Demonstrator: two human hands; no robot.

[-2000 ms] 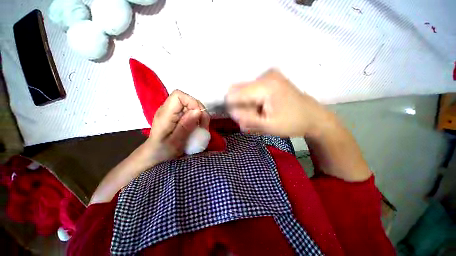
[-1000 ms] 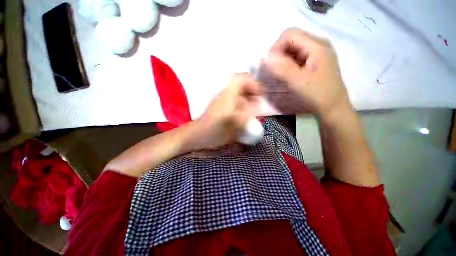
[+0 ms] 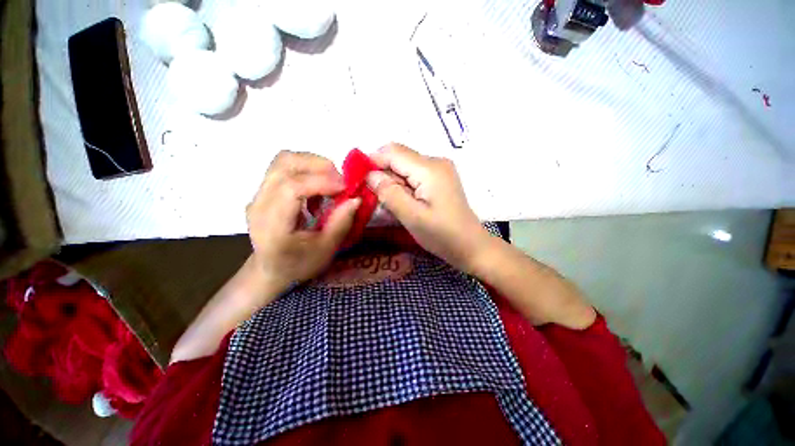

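A red plush piece (image 3: 359,187) is bunched between my two hands above the table's near edge. My left hand (image 3: 295,213) grips it from the left, thumb and fingers pinching it. My right hand (image 3: 425,196) grips its right side with bent fingers. No white pompom shows on the piece; that part may be hidden by my hands. A needle or thread cannot be made out. Slim silver thread snips (image 3: 443,100) lie on the white cloth beyond my right hand.
White pompoms (image 3: 248,48) sit at the back left beside a black smartphone (image 3: 109,97). A silver-black object (image 3: 571,22) is at the back right. Dark thread snippets lie on the ribbed cloth (image 3: 558,131). Red pieces (image 3: 74,335) fill a brown box (image 3: 174,283) low at left.
The snips have left my right hand and lie on the table. Both hands have come together on the red piece, now bunched up. Its long point and the held pompom no longer show.
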